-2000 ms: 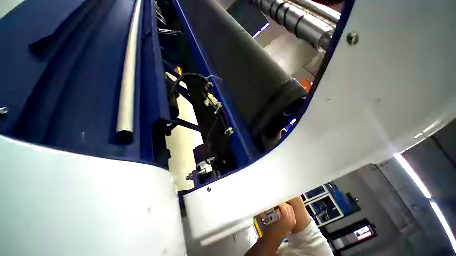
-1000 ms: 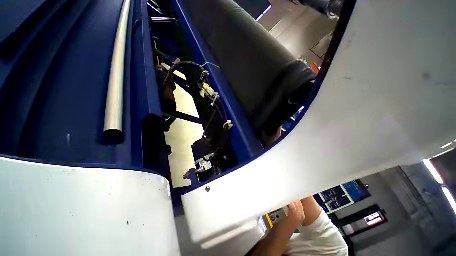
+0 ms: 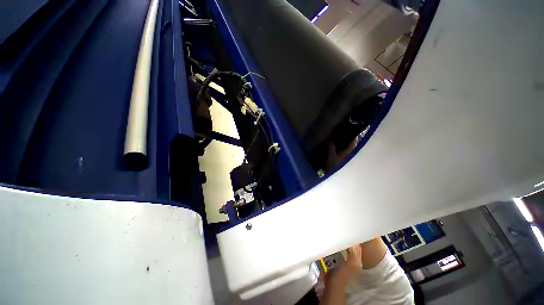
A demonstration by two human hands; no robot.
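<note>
Neither my left hand nor my right hand can be made out as mine. Nearest me is a machine with a glossy white end cover (image 3: 382,161) and a dark blue trough (image 3: 89,119). A pale rod (image 3: 139,95) lies along the trough, its dark end towards me. A dark fabric-covered roller (image 3: 310,65) runs beyond a blue frame rail (image 3: 271,113). Wiring with small pale connectors (image 3: 252,108) hangs in the gap between the blue frames. A skin-coloured part, perhaps a hand, shows by the roller's end, mostly hidden.
Below the cover, a person's bare arm and white sleeve (image 3: 382,283) show; the hand (image 3: 353,257) is at a grey part with a yellow strip, grip unclear. Blue-and-white shelving (image 3: 411,238) and a dark-framed bright opening (image 3: 447,262) stand behind. A second white cover (image 3: 101,250) is at lower left.
The view has shifted, so the rod sits further left and the roller's end further right. The silver rollers at top right have mostly left the view. The skin-coloured part by the roller's end shows more.
</note>
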